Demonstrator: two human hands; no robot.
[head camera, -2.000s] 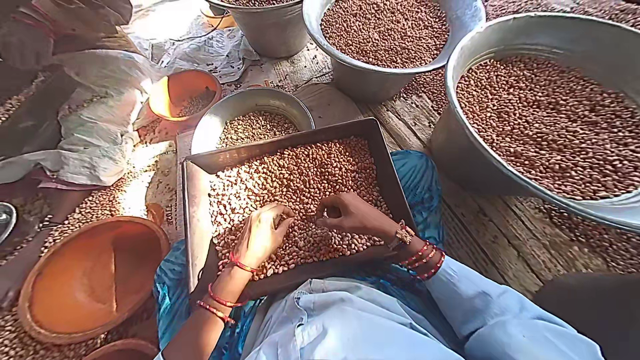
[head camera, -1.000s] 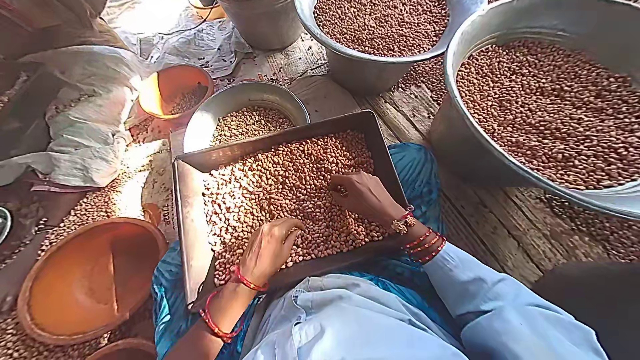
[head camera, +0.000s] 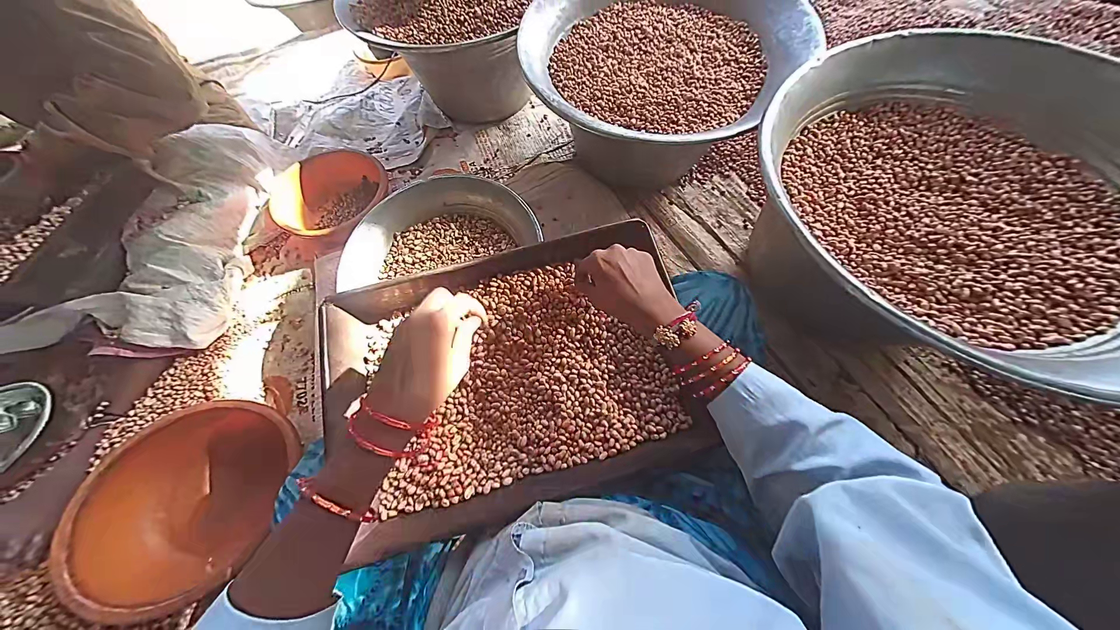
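Observation:
A rectangular metal tray (head camera: 525, 500) rests tilted on my lap, spread with brown nuts or seeds (head camera: 542, 385) that look like shelled peanuts. My left hand (head camera: 433, 346) is over the tray's left part, fingers bent with the tips together; whether a nut is between them is hidden. Over the far right corner of the tray is my right hand (head camera: 623, 284), its fingers curled down at the nuts, the fingertips partly hidden. Touching the tray's far side stands a round metal bowl (head camera: 516, 210) with paler nuts in it.
Large metal tubs (head camera: 779, 254) (head camera: 604, 162) full of brown nuts stand at right and beyond. An orange bowl (head camera: 166, 516) lies at lower left, a smaller one (head camera: 363, 166) farther off. White sheeting (head camera: 188, 254) and a person's leg (head camera: 52, 219) are at left. Loose nuts cover parts of the floor.
My left hand has moved from the near part of the tray toward its far left side. My right hand has moved away from me, to the far right corner.

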